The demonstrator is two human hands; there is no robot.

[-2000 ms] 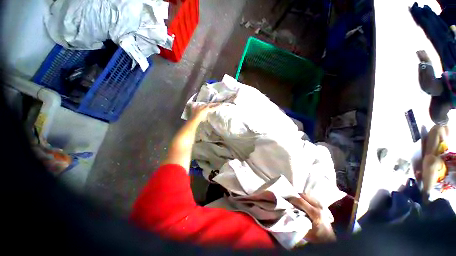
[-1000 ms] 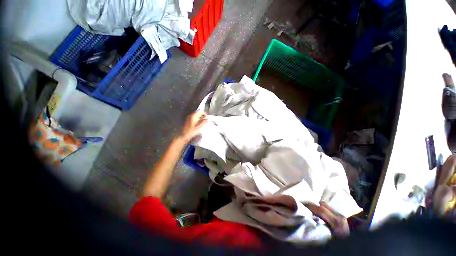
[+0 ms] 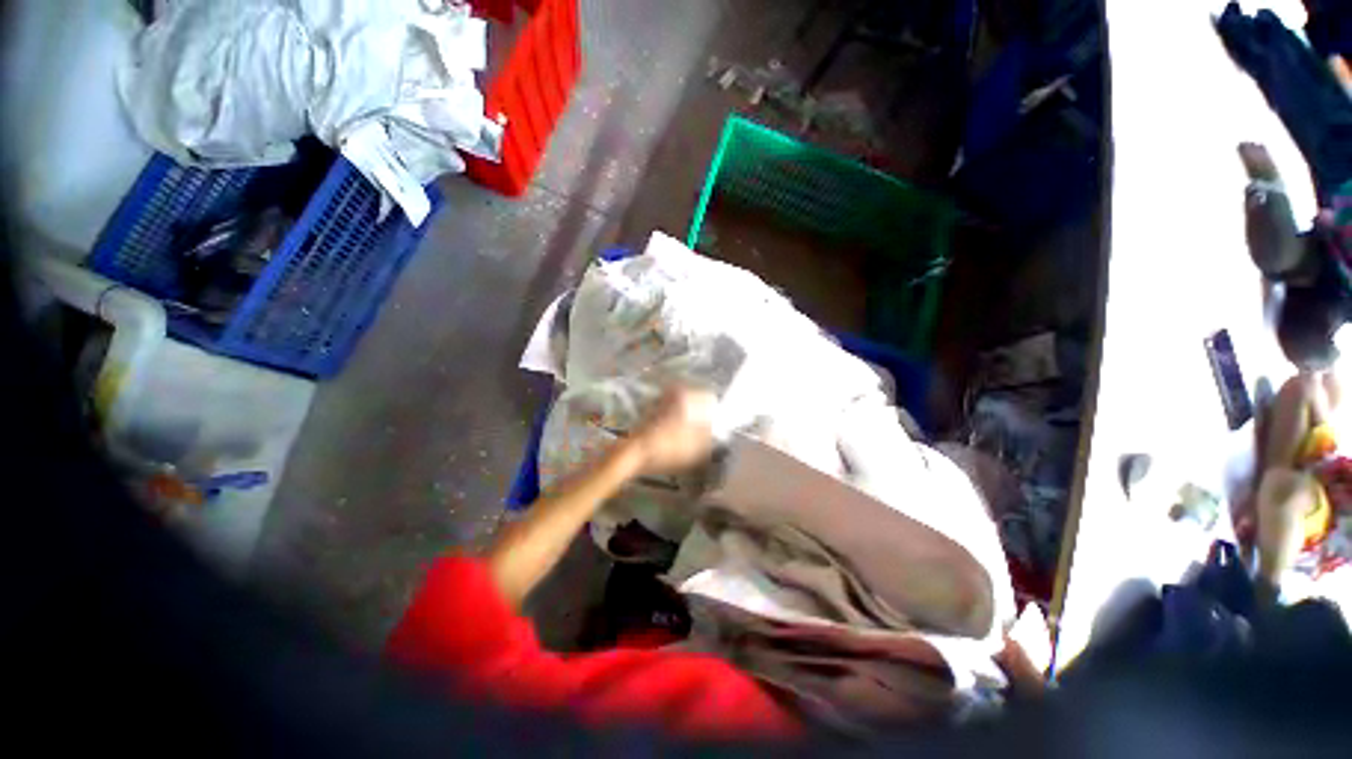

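A large pile of off-white cut cloth pieces (image 3: 830, 430) lies in front of me, over something blue. My left hand (image 3: 679, 433), blurred, is closed at the edge of a top piece near the middle of the pile. That piece is folded over and shows a darker, pinkish-beige side. My right hand (image 3: 1023, 655) is at the pile's lower right corner, small and mostly hidden by cloth and the dark picture rim; its grip cannot be made out.
A green crate (image 3: 838, 178) stands behind the pile. A blue crate (image 3: 319, 274) and a red crate (image 3: 534, 97) are at upper left with pale cloth (image 3: 297, 74). On the right, a white table (image 3: 1164, 297) bears a dark phone (image 3: 1228, 378), navy cloth and a person's bare limbs.
My left hand has moved from the pile's left edge inward to the right, and a top piece is now folded over. My right hand is less visible. The view has shifted.
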